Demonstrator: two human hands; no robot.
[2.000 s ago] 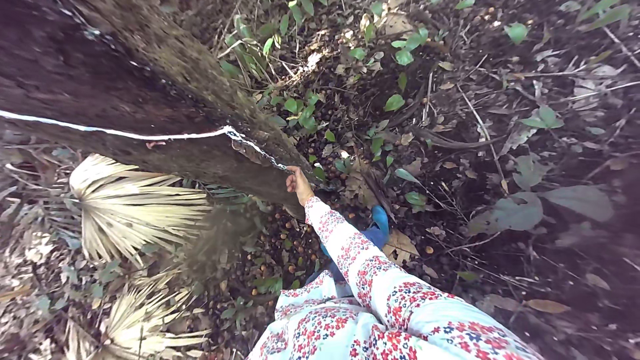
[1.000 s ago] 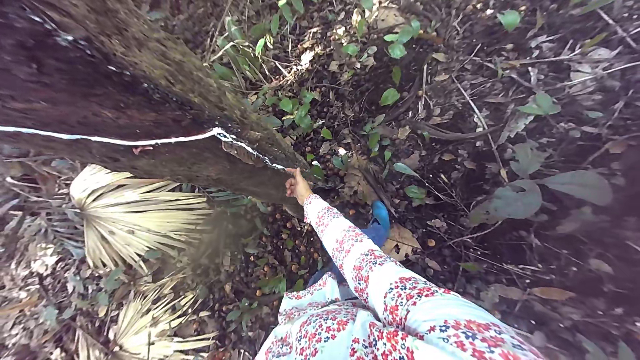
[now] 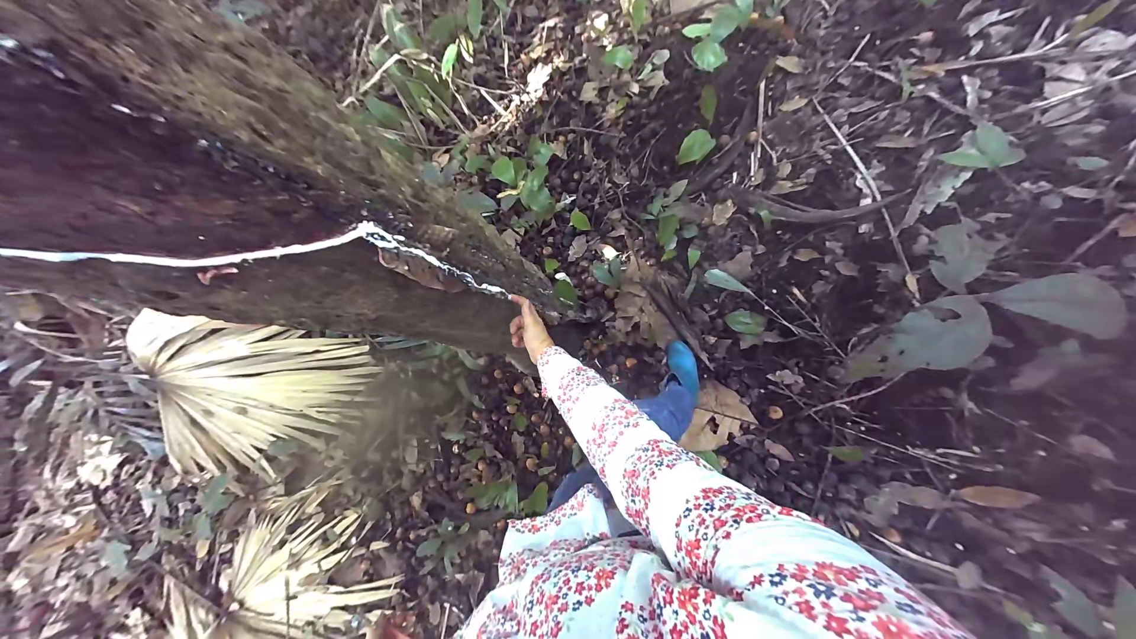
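Observation:
My right hand (image 3: pixel 531 329), at the end of a flowered sleeve, is at the lower part of a tree trunk (image 3: pixel 390 306). Its index finger points out and touches or nearly touches the end of a white streak (image 3: pixel 293 253) that looks like latex on the bark; the other fingers are curled and nothing is seen in them. From the left edge the streak runs fairly straight to a bend, then slants down in a thinner, broken line to the fingertip. Dark bare wood or bark (image 3: pixel 133 195) lies above it. My left hand is out of view.
Dry fan palm leaves (image 3: pixel 257 382) lie left of my body. My foot in a blue shoe (image 3: pixel 682 364) stands near the trunk's base beside a large brown leaf (image 3: pixel 719 415). Leaf litter, small round fruits, twigs and green seedlings (image 3: pixel 697 146) cover the ground.

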